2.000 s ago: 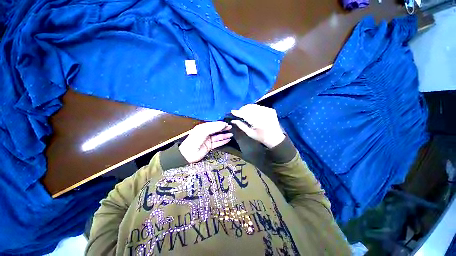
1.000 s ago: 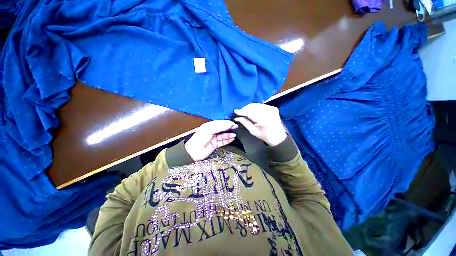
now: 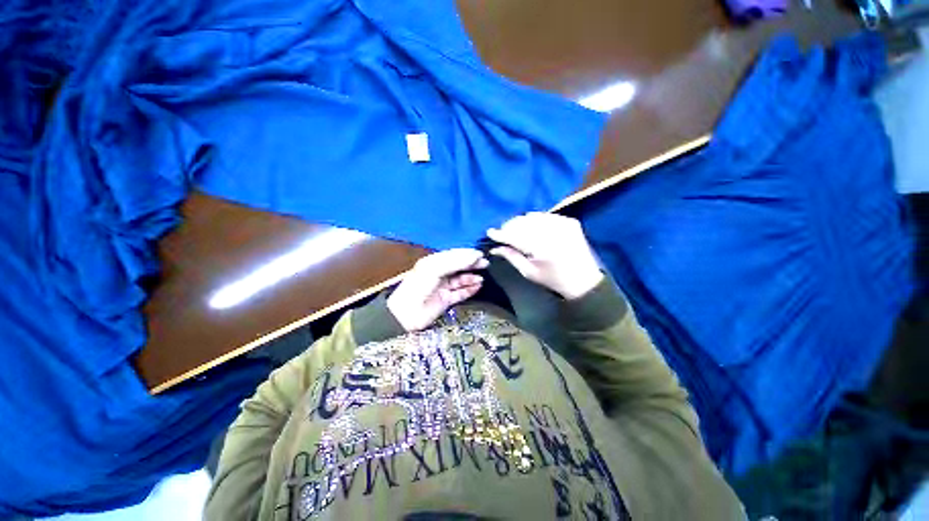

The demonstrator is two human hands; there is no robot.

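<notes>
A blue dress (image 3: 306, 153) lies over the table, its lower edge reaching my fingers at the table's front edge. A small white label (image 3: 418, 148) shows on it. My left hand (image 3: 438, 289) and my right hand (image 3: 548, 252) are close together at my waist, fingertips pinched on a small dark bit at the blue cloth's edge. Whether it is cloth or something else is too small to tell. No tool shows clearly.
The brown glossy table (image 3: 265, 326) has a light wooden edge. More blue cloth (image 3: 71, 387) hangs at the left. Another blue dress (image 3: 774, 224) with a gathered part hangs over the edge at the right. A purple garment (image 3: 754, 8) is at the top right.
The whole view has shifted, so the table and dresses stand a little further right. My hands keep the same pinched pose at the cloth's edge.
</notes>
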